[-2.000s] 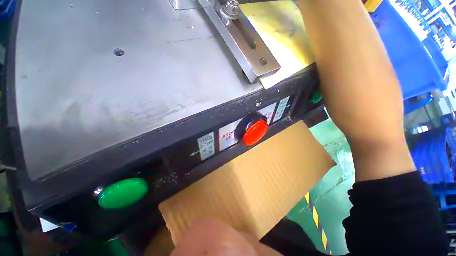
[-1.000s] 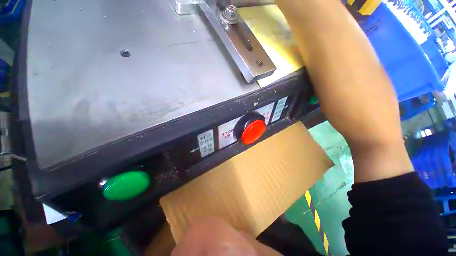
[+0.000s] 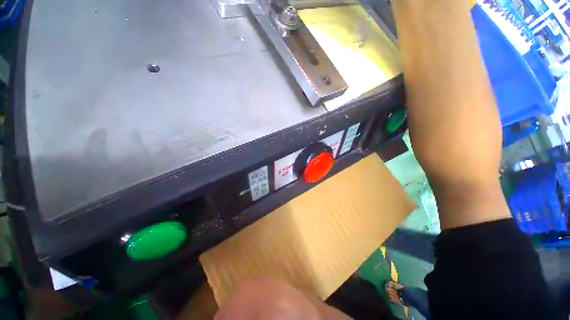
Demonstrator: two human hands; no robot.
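Observation:
My right forearm, in a black sleeve, reaches up the right side over the machine's front corner, and its hand is cut off by the top edge. My left hand is not in view. The grey machine table [image 3: 125, 112] fills the upper left. A slotted metal bar fixture [image 3: 306, 59] with a bolt lies on it, beside a pale yellow sheet [image 3: 359, 47]. The front panel holds a round red button [image 3: 318, 166] between a large green button [image 3: 156, 240] and a partly hidden green button [image 3: 395, 119].
A brown cardboard flap [image 3: 312, 231] juts out below the panel. A blurred skin-coloured shape covers the bottom edge. A blue tray [image 3: 515, 81] stands beyond my forearm. Yellow-black tape and a person's foot [image 3: 394, 292] show on the green floor.
My right forearm has shifted to the right, uncovering more of the yellow sheet and the far green button. A foot and a dark shadow have appeared on the floor.

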